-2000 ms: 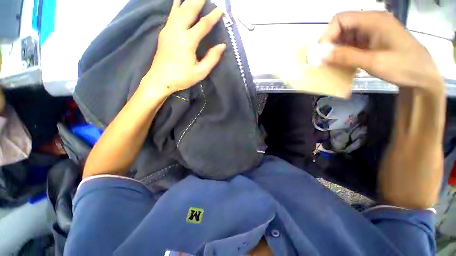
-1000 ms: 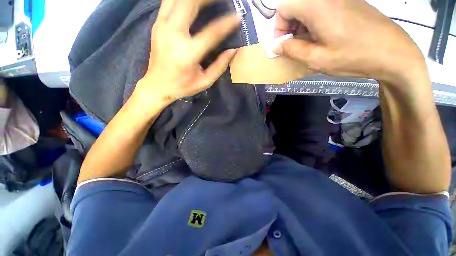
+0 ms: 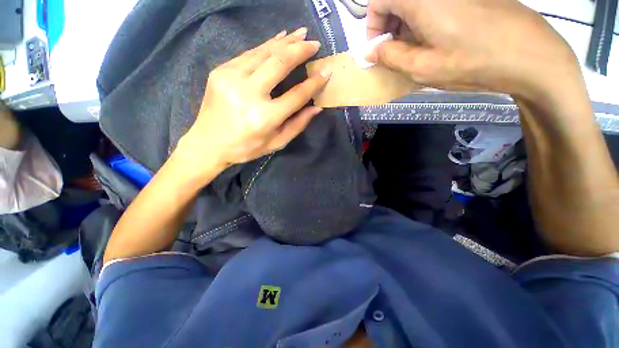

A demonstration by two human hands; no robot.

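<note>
A dark grey garment piece (image 3: 298, 183) lies over the table edge and hangs onto my lap. A zipper (image 3: 330, 30) runs along its right edge. The tan card pattern (image 3: 356, 83) lies across the zipper edge. My left hand (image 3: 261, 98) rests on the cloth, its fingertips pressing the card's left end. My right hand (image 3: 455, 51) is over the card's right part and pinches a white piece of chalk (image 3: 375, 51) between thumb and fingers. The part of the card under my right hand is hidden.
A ruler-marked strip (image 3: 441, 113) runs along the front edge of the white table (image 3: 78, 68). A dark zipper strip (image 3: 600, 37) lies at the far right. Below the table are a bag-like bundle (image 3: 492, 163) and blue plastic (image 3: 129, 170). Another person's arm (image 3: 9, 129) shows at left.
The card has come from the right onto the zipper edge. My left hand has moved down and now presses the card. My right hand has moved left with the chalk.
</note>
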